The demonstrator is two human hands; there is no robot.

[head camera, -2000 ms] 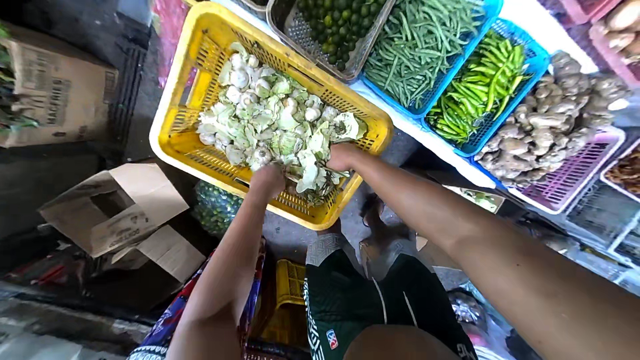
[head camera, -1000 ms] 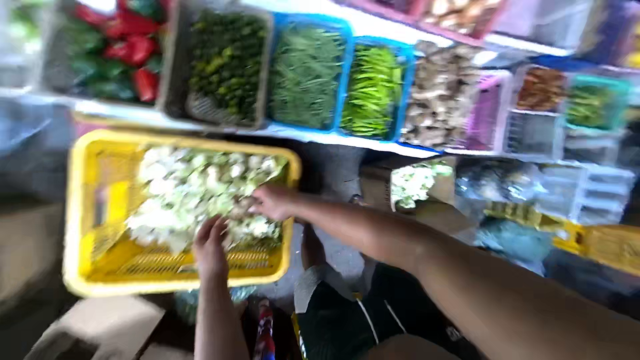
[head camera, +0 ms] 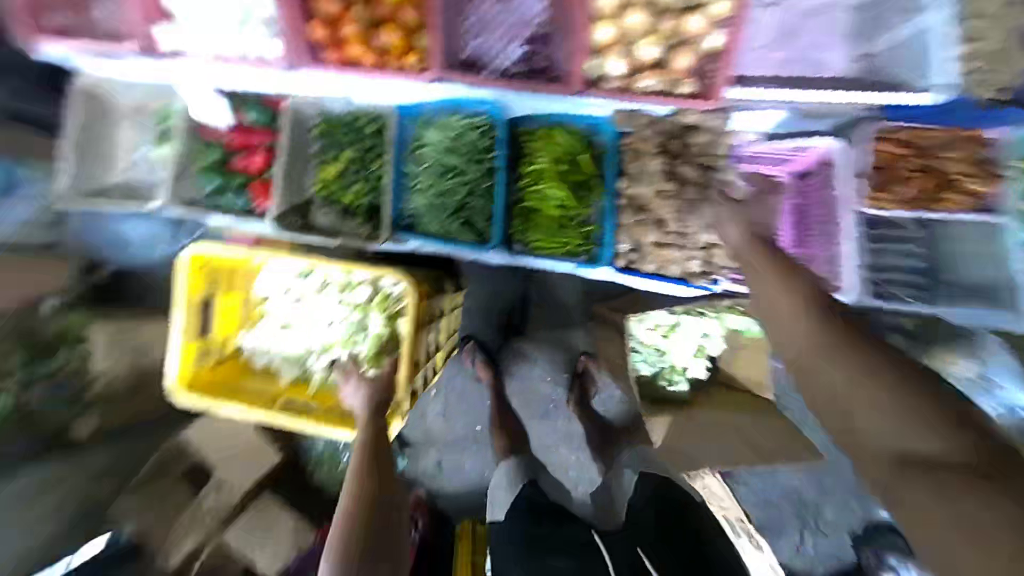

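A yellow plastic crate [head camera: 288,420] with pale green-white vegetable trimmings [head camera: 324,320] stands at the lower left. At its near right corner is my left hand [head camera: 366,388], over the edge of the trimmings; blur hides whether it holds anything. My right hand [head camera: 748,204] reaches up to the right, between the heap of ginger-like roots [head camera: 672,192] and a purple plastic basket [head camera: 808,212]. It is blurred too, and a pale patch shows at its fingers, so its grip cannot be told.
Blue baskets of long green beans [head camera: 452,180] and green chillies [head camera: 558,192] line the stall, beside red and green peppers [head camera: 248,160]. Behind are orange produce [head camera: 366,34] and onions [head camera: 660,44]. A cardboard box [head camera: 728,424] with leafy trimmings stands lower right; more cardboard [head camera: 232,456] lies lower left.
My right hand has left the yellow crate and moved right to the roots and purple basket. My left hand remains at the crate. The view has swung considerably.
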